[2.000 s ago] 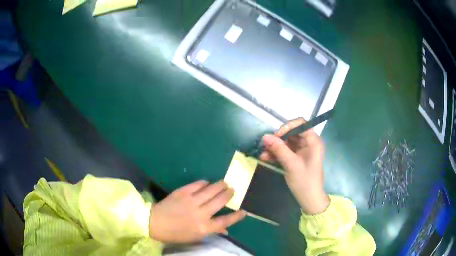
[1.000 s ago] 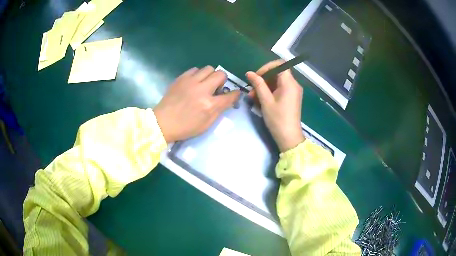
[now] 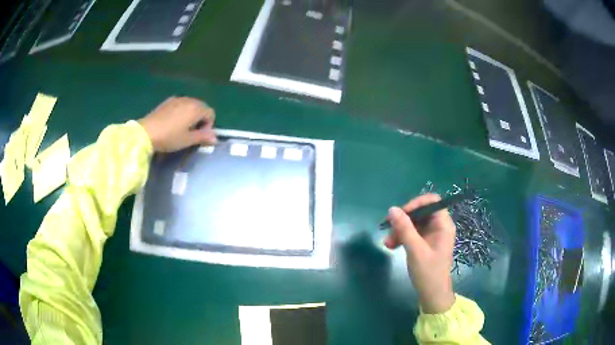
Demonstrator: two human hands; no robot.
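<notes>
A tablet cover lies on its white backing sheet in front of me, with small white patches and strong glare. My left hand is at its upper left corner, fingers bent over the edge and hiding that corner; whether the fingers hold anything is not clear. My right hand holds black tweezers above the bench, right of the cover, pointing left. A piece sheet, pale with a black area, lies near the bottom edge, cut off by the picture.
A heap of thin slivers lies behind my right hand. A blue parts tray is at the far right. Loose cream cards lie at the left. Several more covers lie beyond, including one at top centre and one at right.
The view has shifted and turned. My right hand with the tweezers has moved away from the cover to the right. My left hand remains at the cover's corner, with fingers drawn in.
</notes>
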